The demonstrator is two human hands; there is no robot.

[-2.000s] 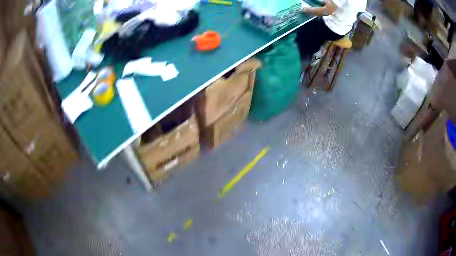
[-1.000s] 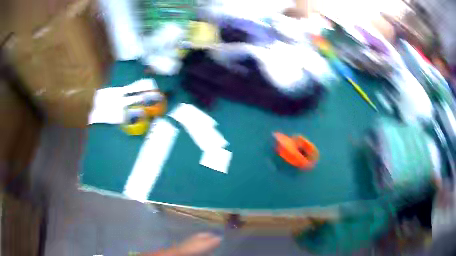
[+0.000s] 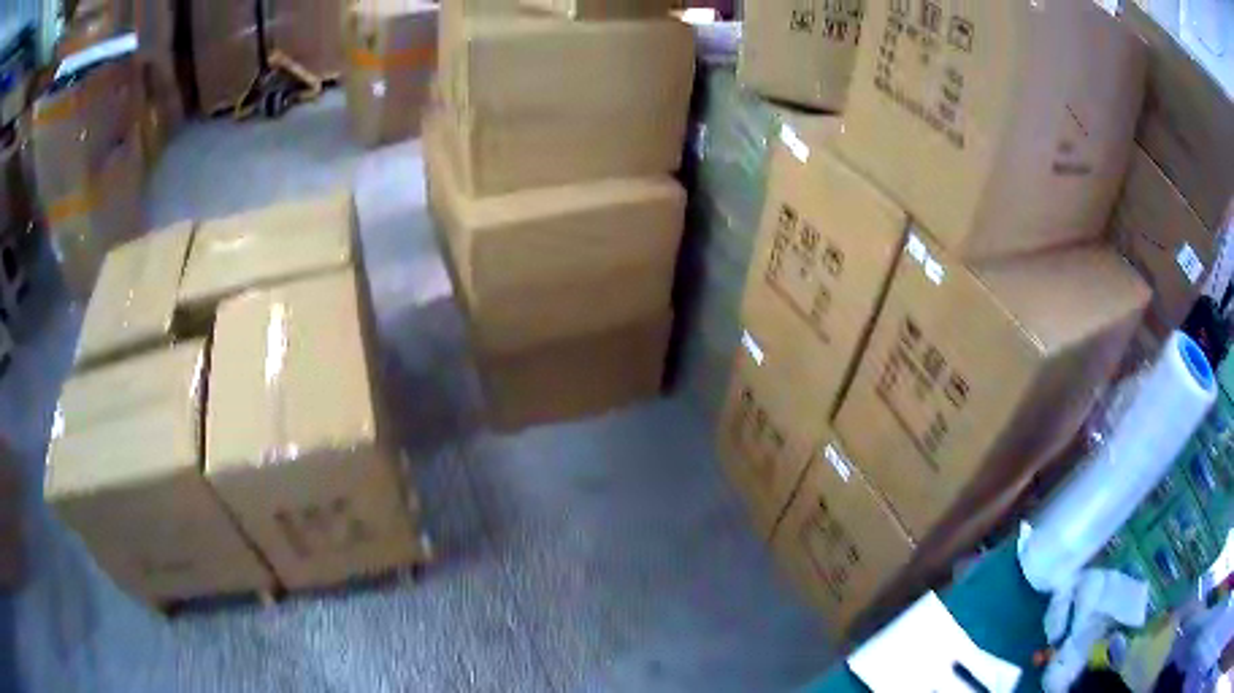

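Note:
No hand is in the picture. Several closed brown shipping cartons (image 3: 291, 393) stand side by side on a pallet (image 3: 271, 596) on the floor at the left, with shiny clear tape along their top seams. A taller stack of plain brown cartons (image 3: 568, 257) stands at the middle back. At the right, printed cartons (image 3: 934, 386) with small white labels are stacked several high.
The green workbench (image 3: 995, 593) shows at the lower right corner, with white sheets (image 3: 927, 650), a large roll of clear or white film (image 3: 1121, 460) and green boxes (image 3: 1177, 521). Cartons with orange tape (image 3: 393, 68) and a pallet jack (image 3: 278, 88) stand at the back.
The view has swung left from the workbench to the stacked cartons. The orange tape gun and the blurred hand seen low in the earlier frame are out of view.

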